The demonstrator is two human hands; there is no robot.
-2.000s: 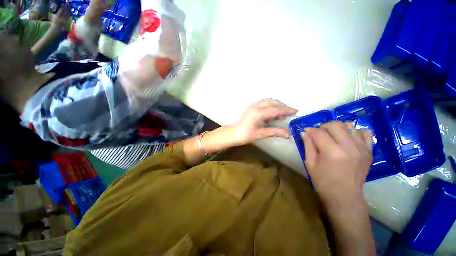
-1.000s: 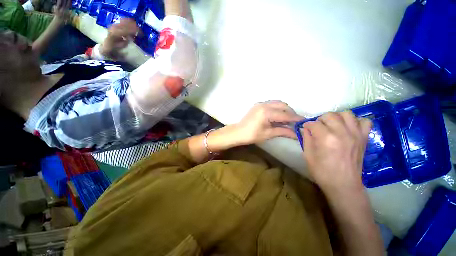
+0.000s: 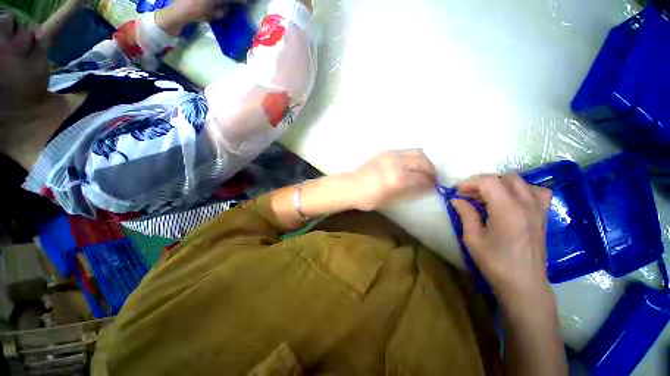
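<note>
A blue plastic case (image 3: 470,239) is tilted up at the table's front edge, mostly hidden by my right hand. My right hand (image 3: 507,228) holds it with curled fingers at its upper end. My left hand (image 3: 397,178) is left of it, its fingertips pinched together at a blue cord (image 3: 442,189) at the case's end. The fingertips hide the exact grip. Two more blue cases, one nearer (image 3: 573,220) and one farther right (image 3: 626,213), lie overlapping, open side up, just beyond my right hand.
Stacked blue cases (image 3: 633,70) stand at the upper right. Another blue case (image 3: 626,330) lies at the lower right. The pale table (image 3: 441,81) has wrinkled clear film. A person in a flowered sleeve (image 3: 250,110) works close on the left. Red and blue trays (image 3: 117,272) are at the lower left.
The held case has tipped up from lying nearly flat, and blue cord now shows between my hands. My left fingers have closed. The neighbouring person's arm has shifted right in view.
</note>
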